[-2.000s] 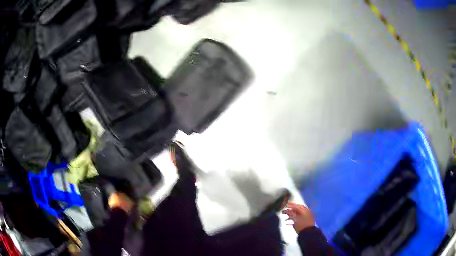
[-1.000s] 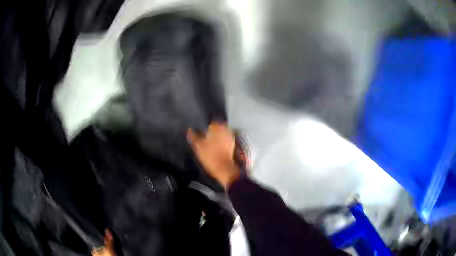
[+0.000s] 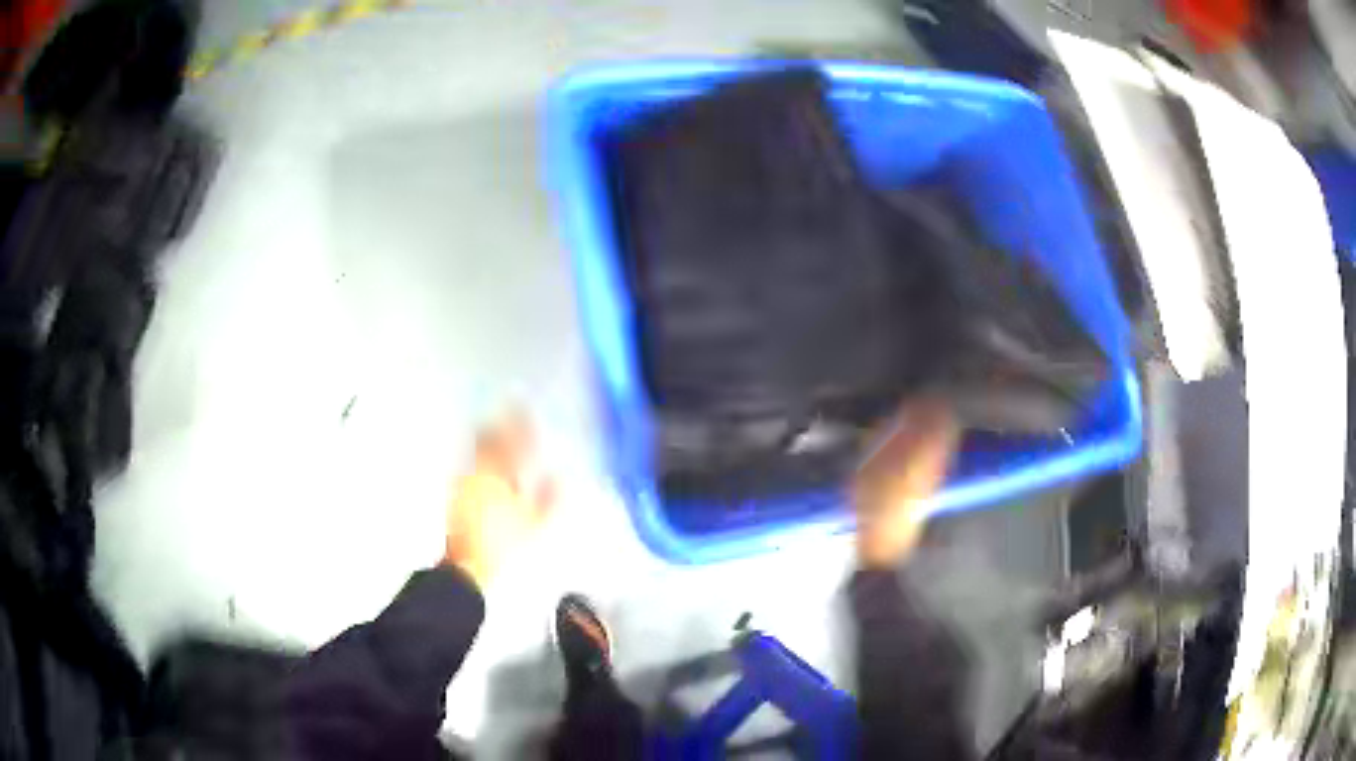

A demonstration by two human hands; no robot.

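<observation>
A large blue bin [image 3: 607,350] stands on the floor, right of centre. Black bag pieces [image 3: 744,245] lie in it, blurred by motion. My right hand [image 3: 903,473] is over the bin's near edge, close to the black pieces; the blur hides whether its fingers touch them. My left hand [image 3: 498,503] is over the pale floor, left of the bin, blurred, with fingers apart and nothing in it.
Black bag pieces [image 3: 82,402] are piled along the left edge. A blue stool [image 3: 773,687] is at the bottom, right of my shoe [image 3: 583,636]. A white table edge [image 3: 1291,327] runs down the right. Yellow-black tape [image 3: 290,33] crosses the top left.
The view has swung from the floor pile to the blue bin. One second ago my right hand was at a black bag piece; now it is at the bin. My left hand has come away from the pile.
</observation>
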